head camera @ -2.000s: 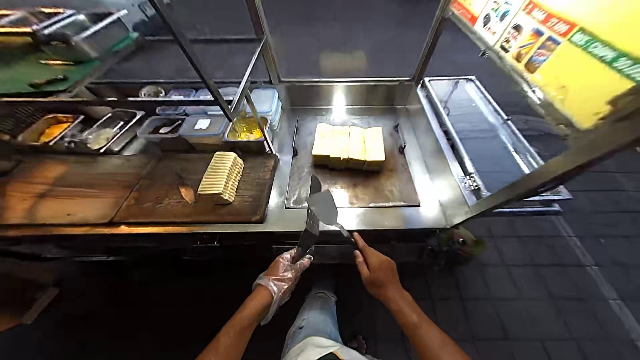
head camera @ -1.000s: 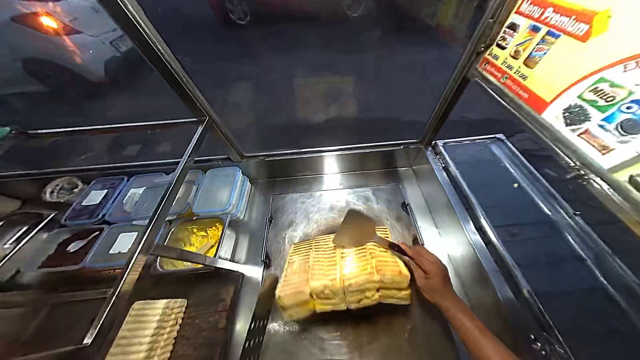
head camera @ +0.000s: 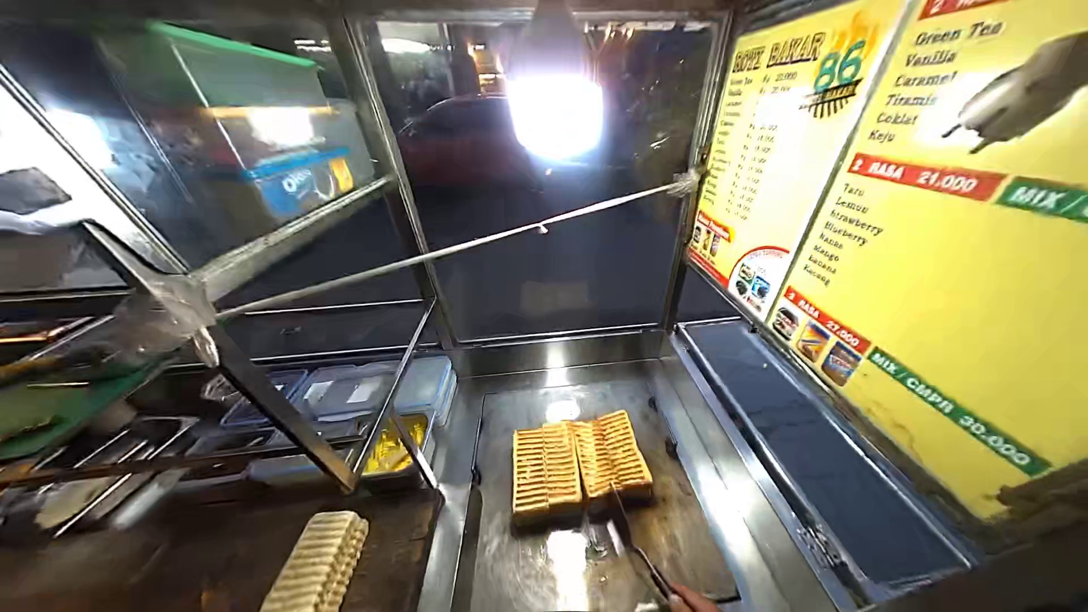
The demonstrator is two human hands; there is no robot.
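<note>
My right hand (head camera: 690, 600) shows only at the bottom edge, its fingers on the handle of a metal spatula (head camera: 625, 531). The spatula's blade is near the front edge of the toasted bread (head camera: 614, 455), which lies in ridged, browned blocks on the flat steel griddle (head camera: 527, 569). My left hand is out of view. To the left of the griddle, a paler block of sliced bread (head camera: 316, 561) sits on a dark wooden board (head camera: 170, 552).
Lidded plastic tubs (head camera: 348, 389) and a container of yellow spread (head camera: 395, 446) stand left behind the griddle. Metal frame bars cross above them. A lit bulb (head camera: 557, 115) hangs ahead. A yellow menu board (head camera: 952, 340) leans in at right, above a glass-topped ledge (head camera: 816, 459).
The view has tilted up. The spatula has moved from on top of the bread to its near edge. The bread blocks on the griddle now lie at different angles, with a narrow gap between them.
</note>
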